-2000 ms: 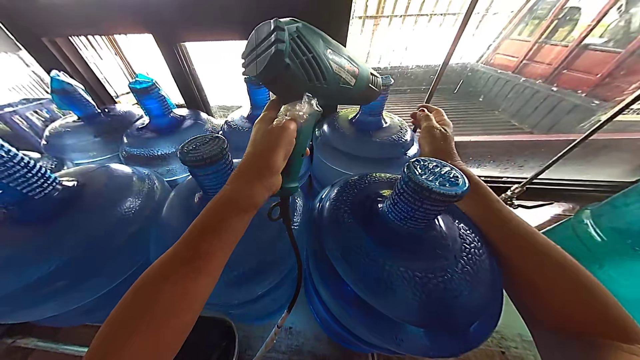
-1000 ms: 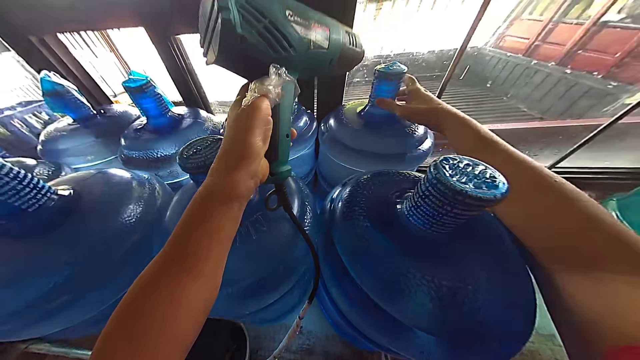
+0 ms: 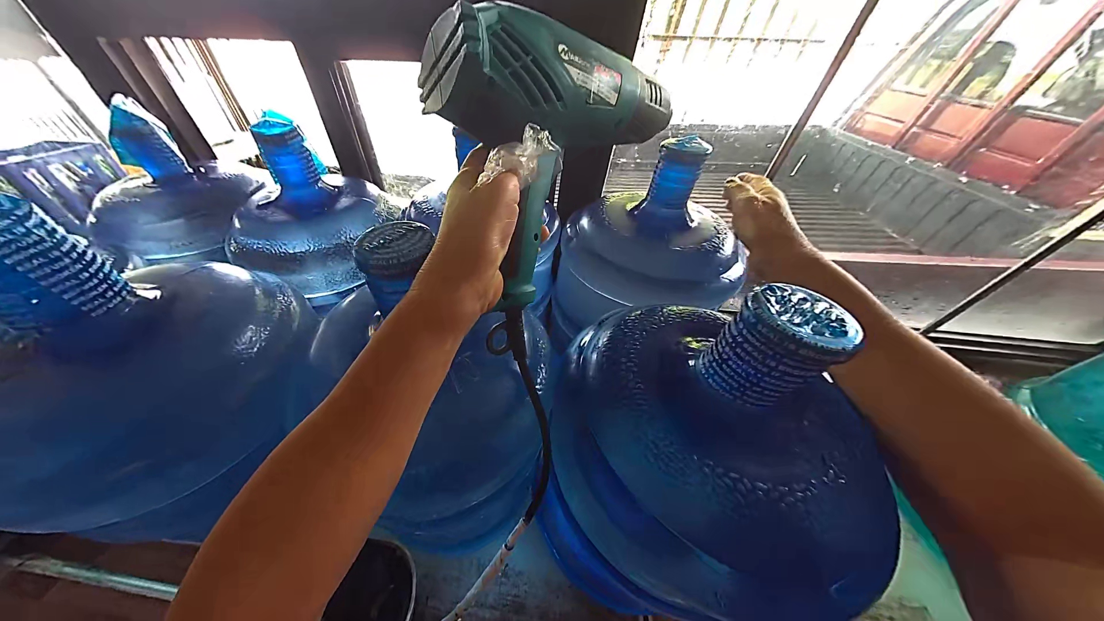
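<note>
My left hand (image 3: 479,228) grips the handle of a green Makita heat gun (image 3: 543,82), with crumpled clear plastic at the thumb. Its nozzle points right, just above the capped neck (image 3: 677,177) of a blue water jug (image 3: 647,250) at the back. Right of that neck is my right hand (image 3: 763,211), fingers curled and apart from the jug; whether it holds anything is unclear. A large blue jug (image 3: 716,457) with a ribbed sleeve on its neck (image 3: 780,341) stands in front, below my right forearm. Another capped jug (image 3: 448,414) is behind my left forearm.
More blue jugs (image 3: 172,345) crowd the left, two at the back with loose plastic on their necks (image 3: 285,155). The heat gun's cord (image 3: 543,448) hangs between the jugs. A black container (image 3: 375,586) sits low in front. Behind are a dark window frame (image 3: 341,112) and a truck bed (image 3: 931,198).
My right hand was at the back jug's neck one second ago and is now off to its right. The heat gun, still in my left hand, has shifted toward that neck.
</note>
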